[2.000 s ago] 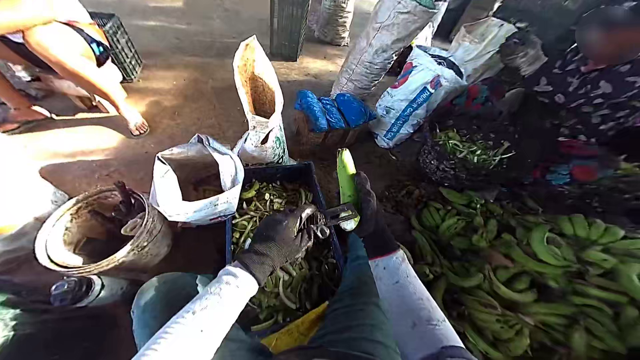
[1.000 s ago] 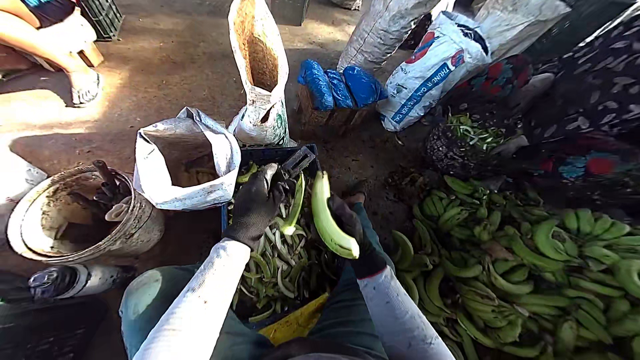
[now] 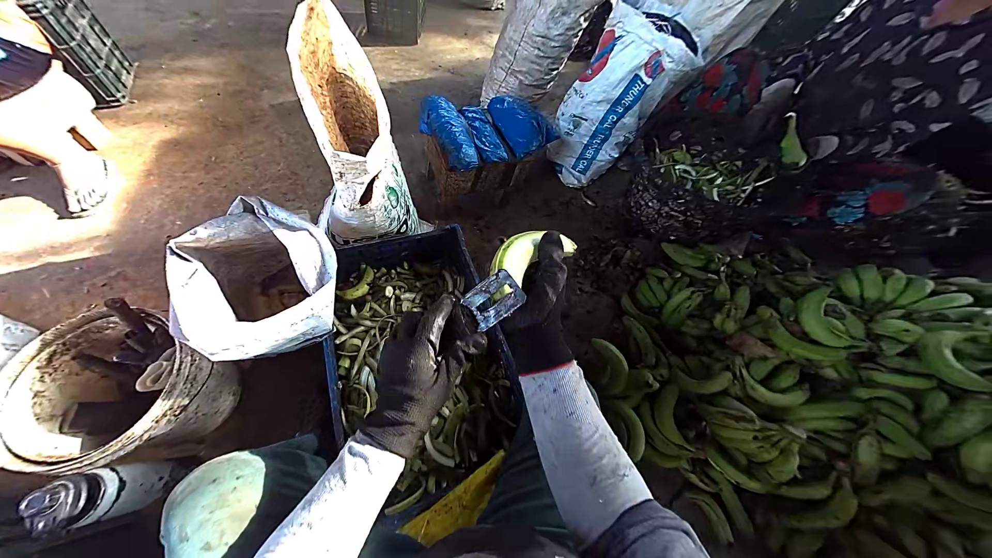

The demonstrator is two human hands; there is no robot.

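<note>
In a dark glove, my left hand (image 3: 422, 360) grips a peeler with a flat metal head (image 3: 494, 301), held over a blue crate (image 3: 332, 391) of green peel strips (image 3: 360, 356). My right hand (image 3: 542, 298), gloved too, is closed around a partly peeled green plantain (image 3: 518, 252), pale along much of its side. The peeler head lies close beside the plantain's lower end; whether they touch I cannot tell. On the ground to the right is a large heap of unpeeled green plantains (image 3: 783, 387).
Left of the crate stand an open white sack (image 3: 194, 310) and a dirty bucket (image 3: 213, 395). Beyond it are a tall open sack (image 3: 387, 194) and blue plastic packets (image 3: 488, 136) on a block. At upper right, a person (image 3: 899, 85) sits by a basket of peelings (image 3: 666, 213).
The plantain has gone from hanging low in my right hand to being held higher and tilted across. The peeler has come down to it, and the strip of peel seen between them is no longer there.
</note>
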